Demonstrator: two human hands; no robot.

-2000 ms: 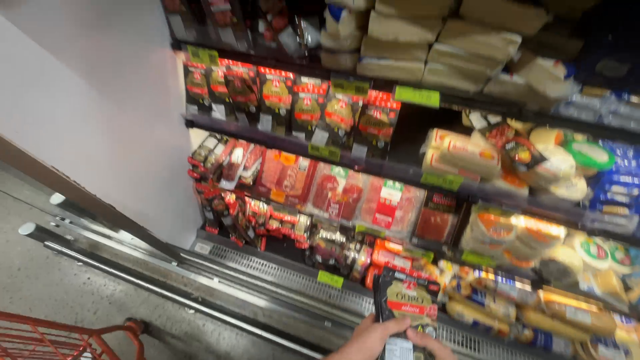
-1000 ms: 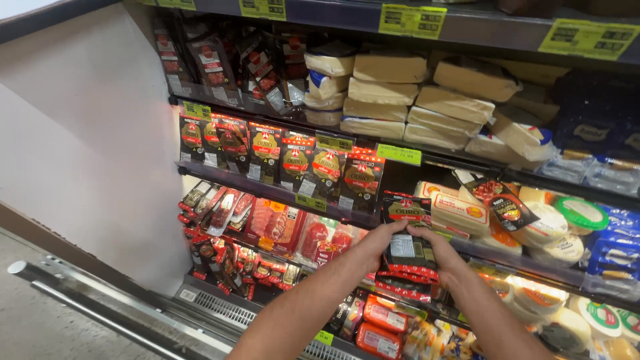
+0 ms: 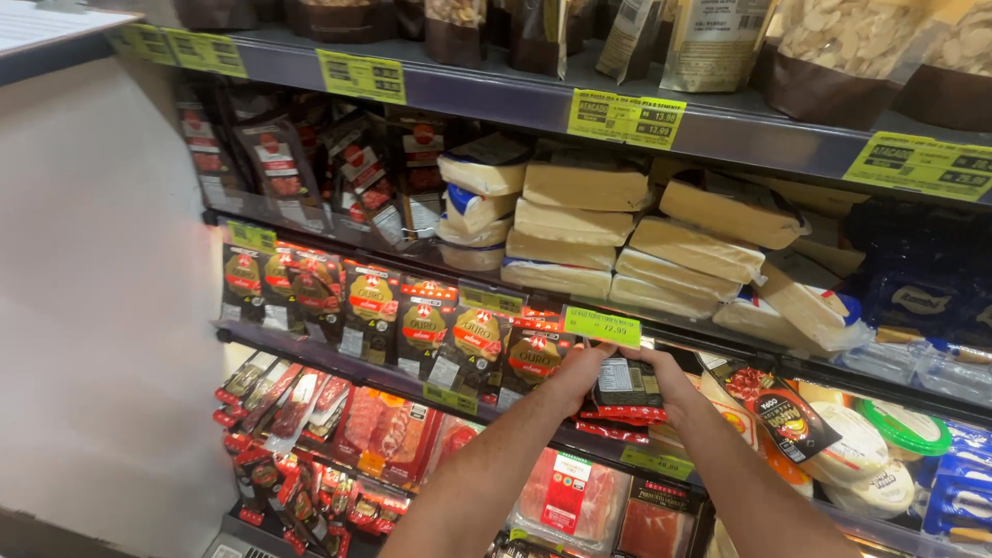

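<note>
Both of my hands hold a black and red packet of sliced meat (image 3: 626, 387) at the shelf edge, just under a green price tag (image 3: 603, 326). My left hand (image 3: 577, 376) grips its left side and my right hand (image 3: 668, 380) its right side; the fingertips are partly hidden. More red-edged packets (image 3: 612, 431) lie directly below it. To the left, a row of upright black salami packets (image 3: 535, 358) stands on the same shelf.
Wrapped cheese blocks (image 3: 585, 186) are stacked on the shelf above. Round cheeses (image 3: 860, 446) and a black packet (image 3: 783, 415) sit at the right. Meat trays (image 3: 570, 496) fill the lower shelf. A white side panel (image 3: 93, 271) bounds the left, and the top shelf edge (image 3: 496, 85) juts out above.
My hands and the packet have moved up from the low front of the case to the middle shelf, beside the upright packets. The view has shifted closer to the shelves.
</note>
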